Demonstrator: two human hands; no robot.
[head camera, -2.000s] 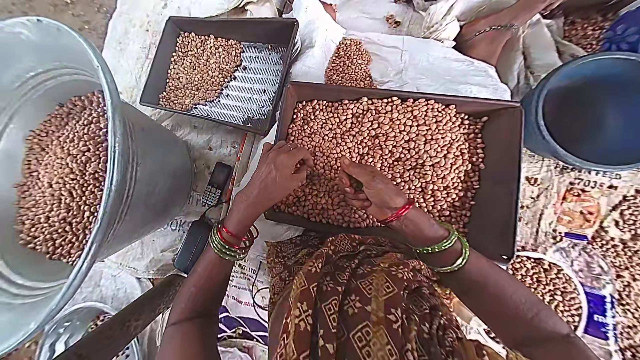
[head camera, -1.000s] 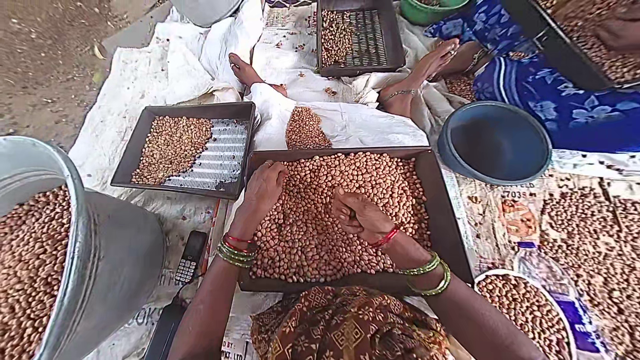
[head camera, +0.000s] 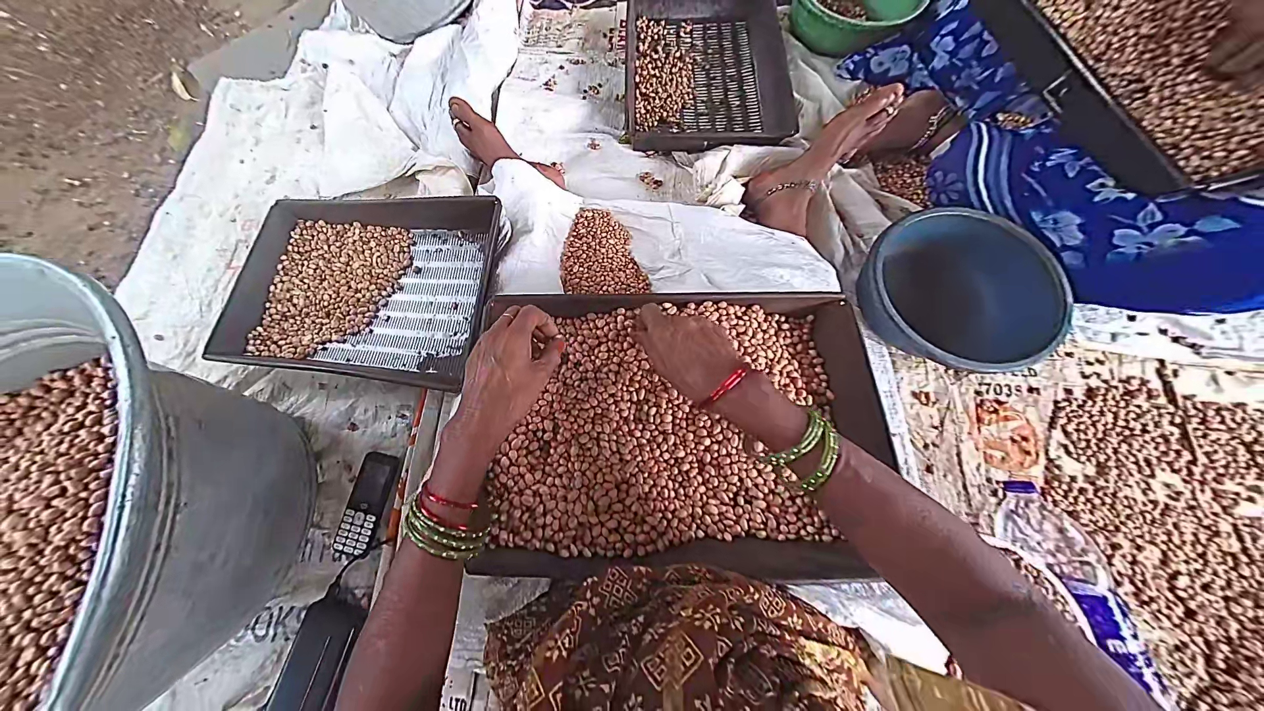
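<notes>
A dark rectangular tray (head camera: 864, 395) full of brown nuts or seeds (head camera: 632, 454) lies in front of my lap. Over its far left corner is my left hand (head camera: 513, 360), fingers curled and thumb near the fingertips; whether anything small is between them is not clear. My right hand (head camera: 686, 351) reaches to the far part of the heap, its fingertips pointing down among the nuts and partly hidden. Beyond the tray, a small pile of smaller pieces (head camera: 600, 252) rests on white sheeting. To the left, a slotted tray (head camera: 425, 296) holds paler nuts.
A metal bucket (head camera: 207, 484) of nuts stands at left, near a keypad phone (head camera: 363, 504). A blue tub (head camera: 963, 286) is at right, with a plastic bottle (head camera: 1066, 553) nearer. Another person's feet (head camera: 825, 148), a further slotted tray (head camera: 711, 79) and a co-worker's hand (head camera: 1239, 44) lie beyond.
My right hand has moved from the middle of the heap toward the tray's far edge. My left hand stays near the far left corner since the last frame. The view has shifted.
</notes>
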